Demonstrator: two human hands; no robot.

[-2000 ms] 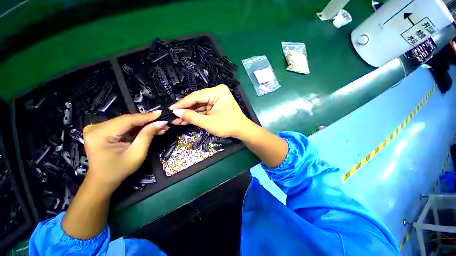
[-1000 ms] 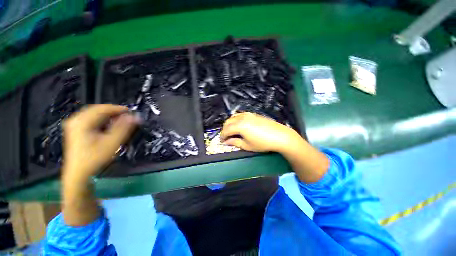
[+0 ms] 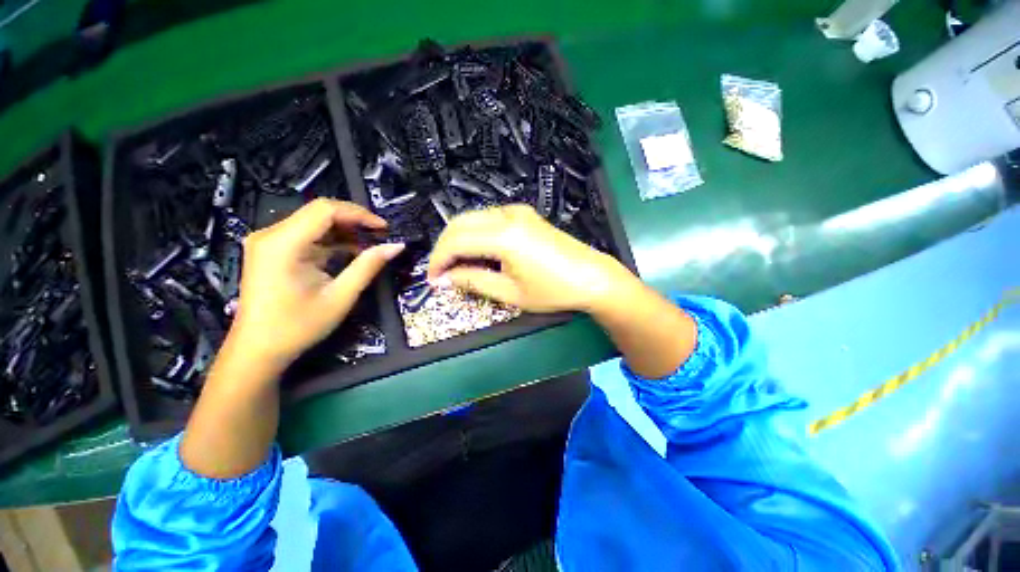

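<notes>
My left hand is over the divider between the two compartments of the black parts tray. Its thumb and index fingertips pinch a dark strip, a black plastic part, hard to separate from the black pile behind. My right hand is just right of it, fingers curled, fingertips at the upper edge of the glittering heap of small metal fittings. Whether it holds a fitting is hidden. Loose black parts fill the right compartment above the heap, and more lie in the left compartment.
Another black tray with black parts stands at the left. On the green bench right of the trays lie a labelled zip bag and a zip bag of small parts. A white cylinder is further right. Blue floor shows beyond the bench edge.
Two seconds ago both hands held a black part together; one second ago they were apart, left over the left compartment, right at the heap. Now the left is beside the right. The view has shifted.
</notes>
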